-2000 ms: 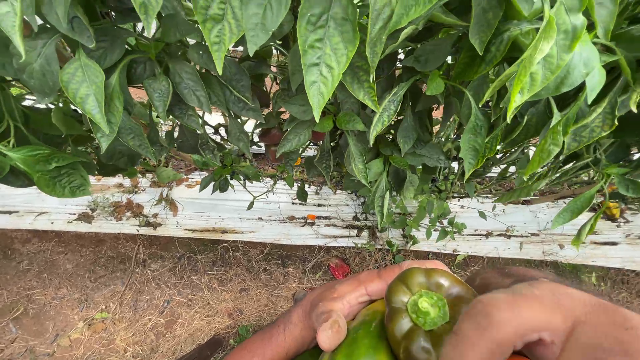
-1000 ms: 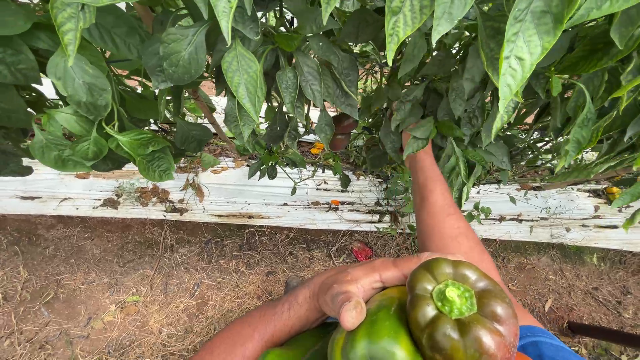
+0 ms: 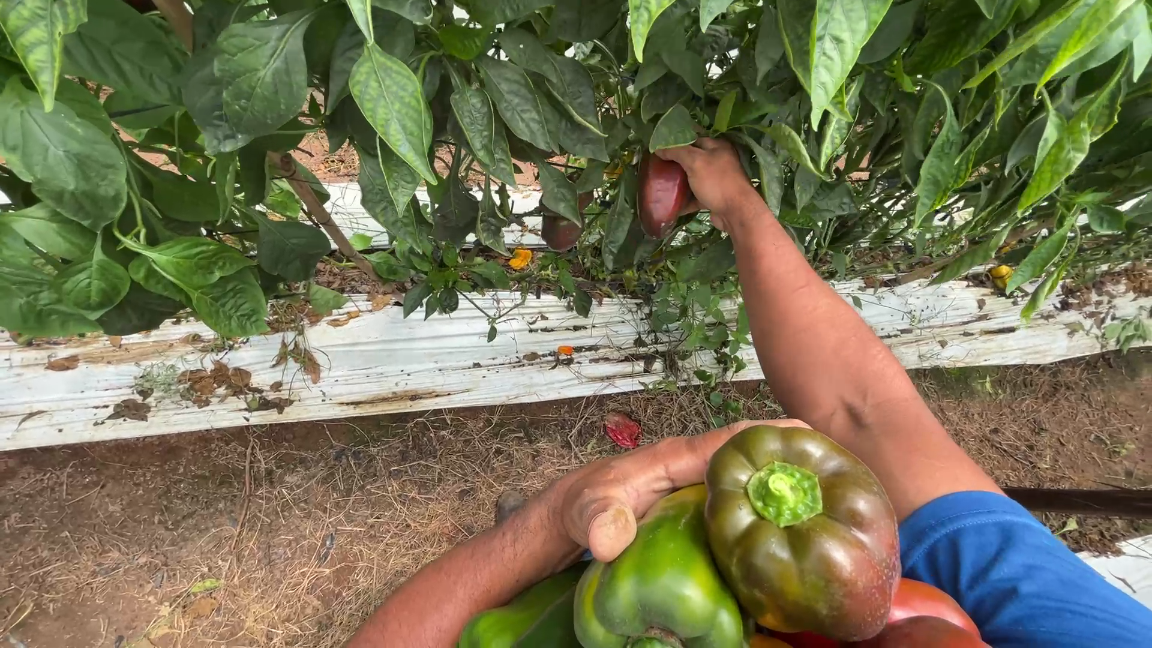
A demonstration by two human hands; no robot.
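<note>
My left hand (image 3: 621,495) curls around a pile of bell peppers cradled against my body. A green bell pepper (image 3: 657,576) and a brownish-green bell pepper (image 3: 801,531) lie on top, with red ones (image 3: 927,616) at the lower right and another green one (image 3: 531,616) under my forearm. My right hand (image 3: 711,184) reaches into the pepper plants and grips a dark red bell pepper (image 3: 663,196) among the leaves; its fingertips are partly hidden. Left of it hangs another dark reddish pepper (image 3: 562,227), partly behind leaves.
Dense pepper foliage (image 3: 504,108) fills the upper view, with a wooden stake (image 3: 324,216) at the left. White plastic mulch (image 3: 468,351) runs below the plants, bearing dry leaves and orange scraps. A red fragment (image 3: 622,430) lies on the straw-strewn soil.
My right hand, at the held peppers two seconds ago, has reached up into the plants and now grips a dark red pepper. My left hand still holds the pile.
</note>
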